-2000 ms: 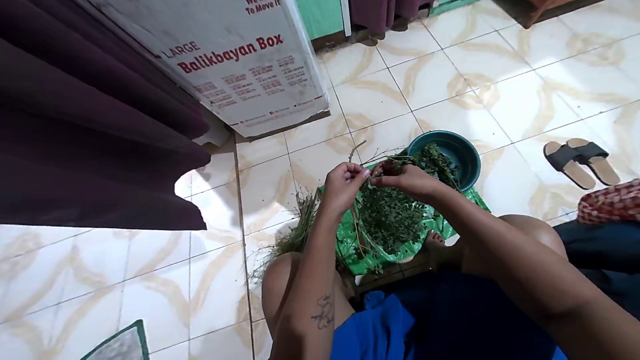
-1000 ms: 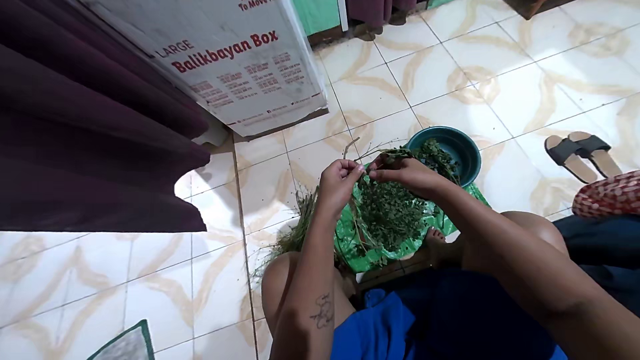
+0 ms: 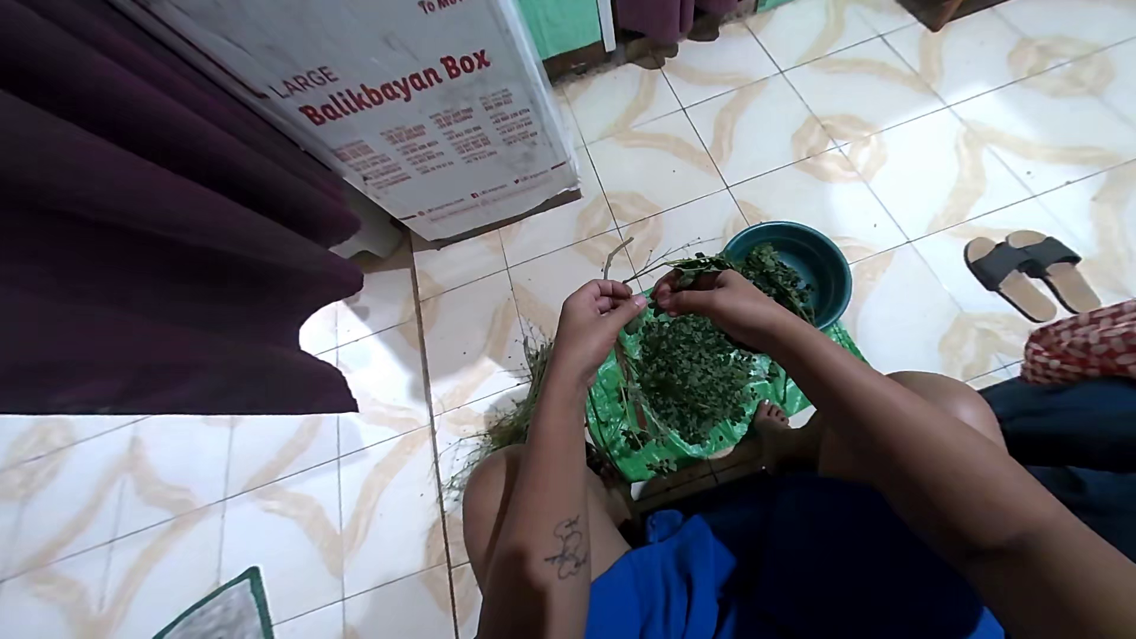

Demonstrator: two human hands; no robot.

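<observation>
My left hand [image 3: 596, 321] pinches a thin plant stem [image 3: 614, 257] between thumb and fingers. Close on its right, my right hand [image 3: 710, 300] is closed on a leafy green sprig [image 3: 697, 263]. Below both hands a pile of small green leaves [image 3: 692, 373] lies on a green plastic sheet [image 3: 612, 417]. Behind my right hand stands a round teal basin [image 3: 830, 266], with leafy stems [image 3: 772, 271] lying in its left side and over its rim. A bundle of thin bare stems [image 3: 519, 413] lies on the floor beside my left forearm.
A large printed cardboard box [image 3: 444, 133] stands on the tiled floor ahead to the left, beside a dark purple curtain [image 3: 160, 248]. A pair of sandals [image 3: 1029, 271] lies at the right, near a red patterned cloth [image 3: 1083, 344]. A green-edged mat [image 3: 222, 617] shows at lower left.
My hands have stayed close together above the leaves, with only small finger movements. The sprig at my right hand has shifted slightly.
</observation>
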